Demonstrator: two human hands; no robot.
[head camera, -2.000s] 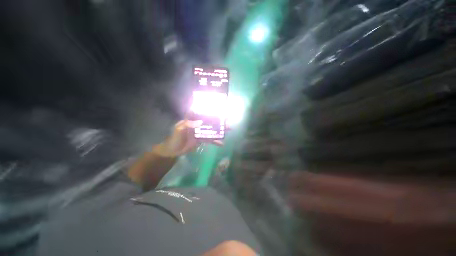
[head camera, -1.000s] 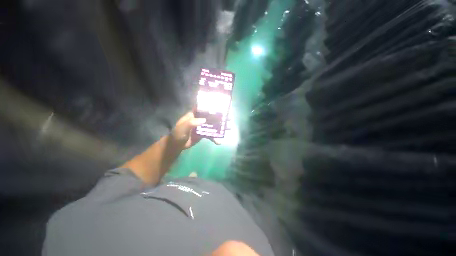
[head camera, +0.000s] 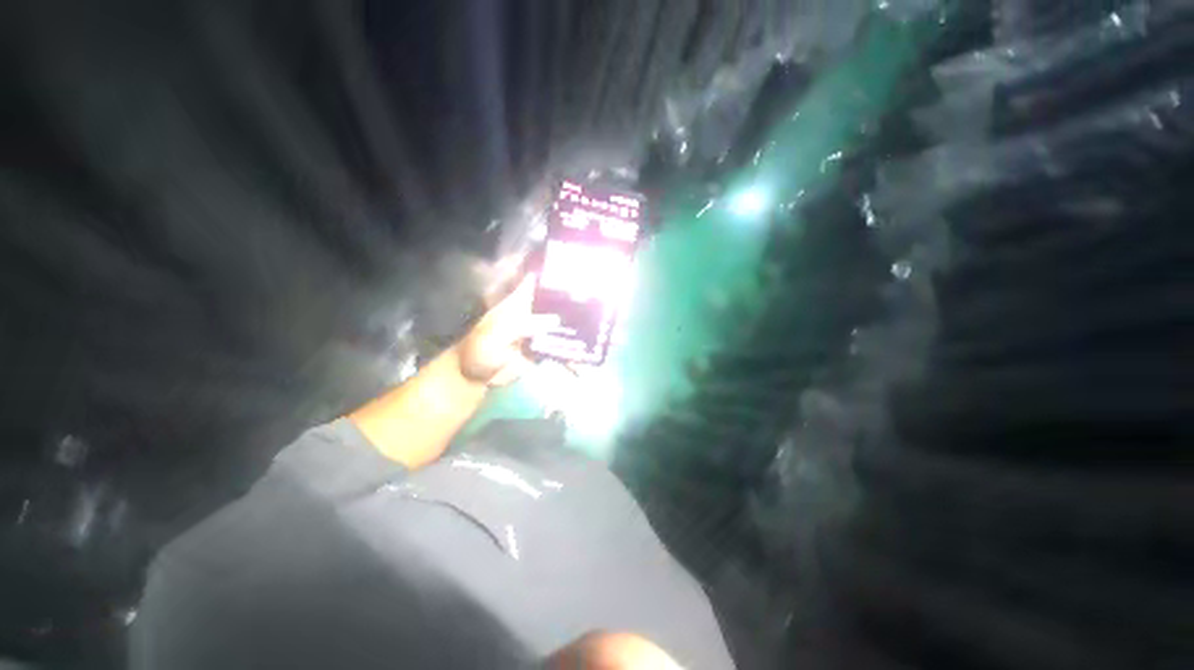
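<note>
My left hand (head camera: 502, 338) holds a smartphone (head camera: 585, 278) upright in front of my chest, its bright screen facing me. The middle of the screen is washed out by glare, and its text cannot be read. My right hand is not in view; only a bit of bare skin of that arm shows at the bottom edge.
Dark hanging garments in clear covers line the left (head camera: 223, 196) and right (head camera: 1034, 353) sides of a narrow aisle, badly blurred. The green floor (head camera: 707, 295) runs between them towards the upper right, with a bright light reflection on it.
The phone and my left hand have shifted slightly to the right in the picture. The view has turned, so the green floor strip now slants more to the upper right. The phone stays held.
</note>
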